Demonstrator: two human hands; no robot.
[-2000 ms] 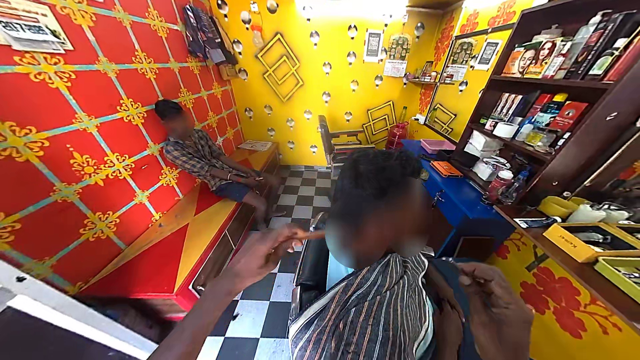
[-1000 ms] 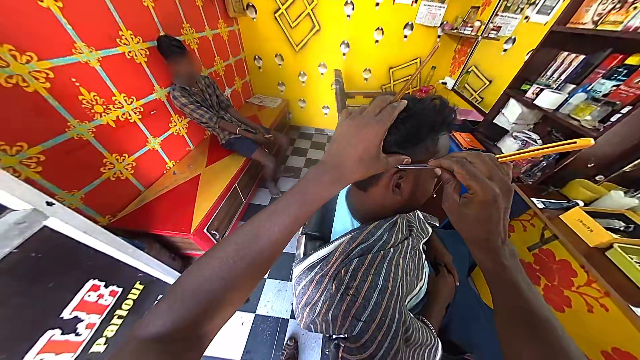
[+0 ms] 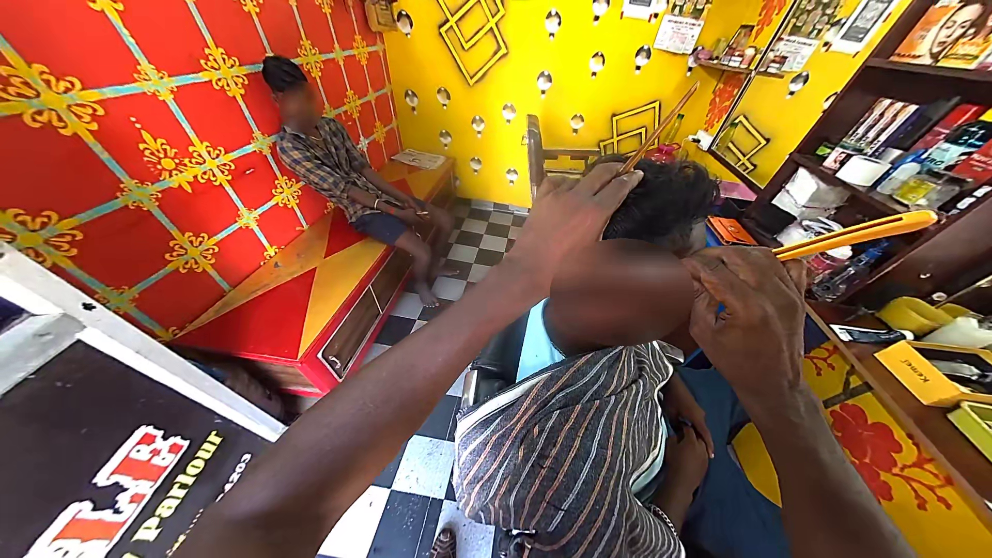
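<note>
My left hand (image 3: 573, 213) rests against the back of the seated person's head (image 3: 666, 198), with a thin brown comb (image 3: 663, 128) pointing up from between its fingers. To the right, my right hand (image 3: 748, 310) grips a straight razor with a yellow handle (image 3: 860, 235), close to the side of the person's face. The razor's blade end is hidden behind my fingers. A striped cloth (image 3: 566, 442) drapes the seated person's shoulders and back. The person's face is blurred.
Another person (image 3: 341, 163) sits on a red and yellow bench (image 3: 287, 310) at the left. Shelves of bottles and boxes (image 3: 860, 194) stand at the right, above a counter with a yellow box (image 3: 922, 372). A dark signboard (image 3: 93, 434) fills the lower left.
Two seconds ago my hands were apart on either side of the head; now both are at it. Since one second ago, the comb has come to point upward from my left hand.
</note>
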